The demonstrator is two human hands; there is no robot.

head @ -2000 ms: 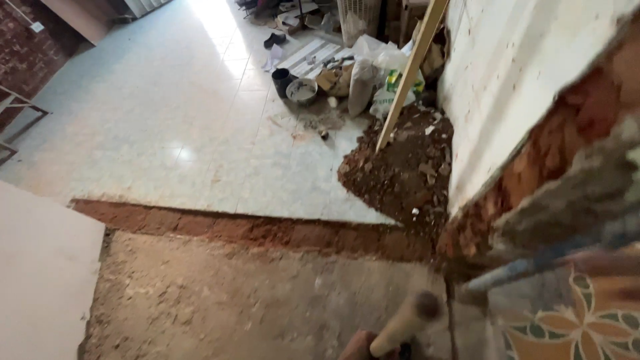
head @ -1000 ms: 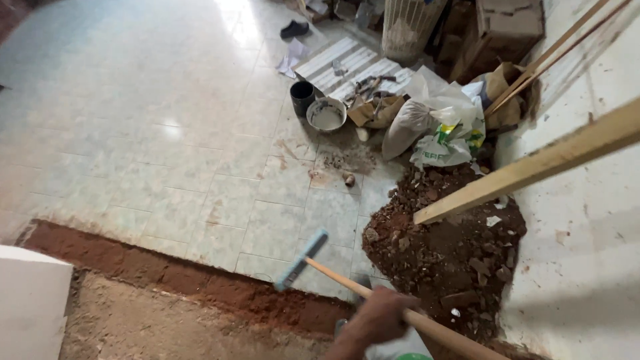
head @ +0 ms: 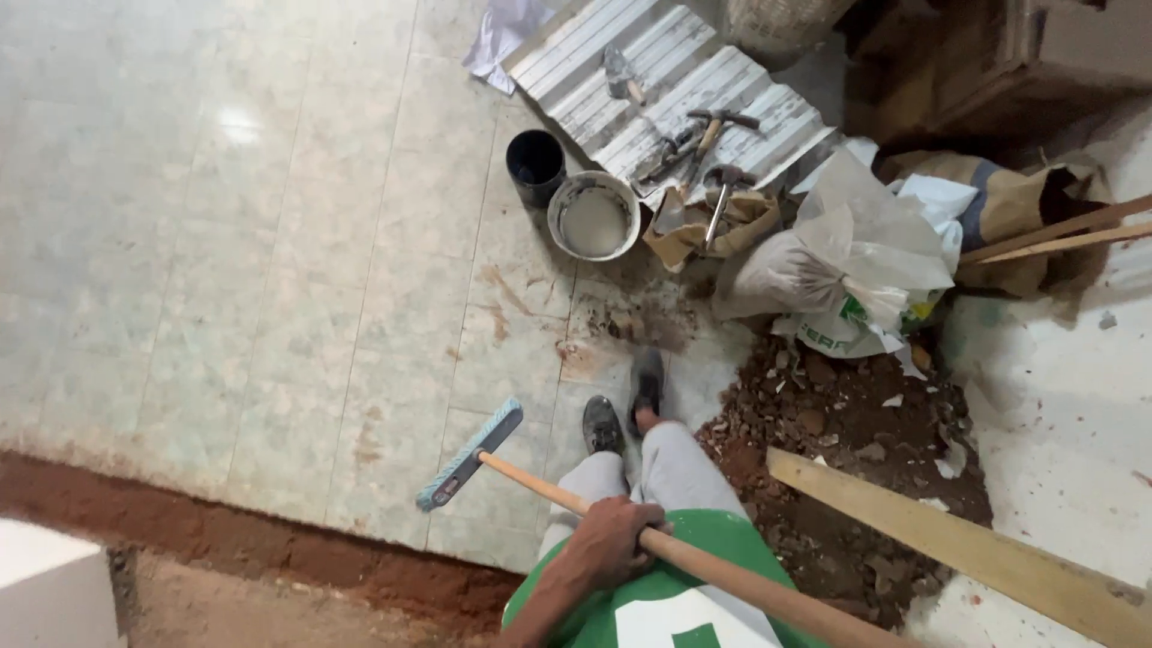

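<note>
My left hand (head: 619, 542) is closed around the wooden handle of a push broom (head: 471, 455), in front of my green shirt. The broom's head, grey with blue bristles, is over the pale floor tiles, left of my legs; whether it touches them I cannot tell. From my hand the handle runs on to the lower right, out of the frame. My right hand is not in view. My dark shoes (head: 603, 426) stand on the tiles just right of the broom head.
Soil and rubble (head: 846, 432) lie to the right, with a wooden plank (head: 936, 531) slanting over them. Ahead are a black bucket (head: 535, 167), a pail of grey material (head: 594, 216), hammers (head: 723, 118) on a corrugated sheet (head: 585, 108) and plastic bags (head: 864, 234). A reddish trench (head: 270, 549) edges the tiles.
The view has moved forward and tilted down, so my shoes and legs now show. The broom head, not visible two seconds ago, is in view one second ago and now, with my left hand on its handle.
</note>
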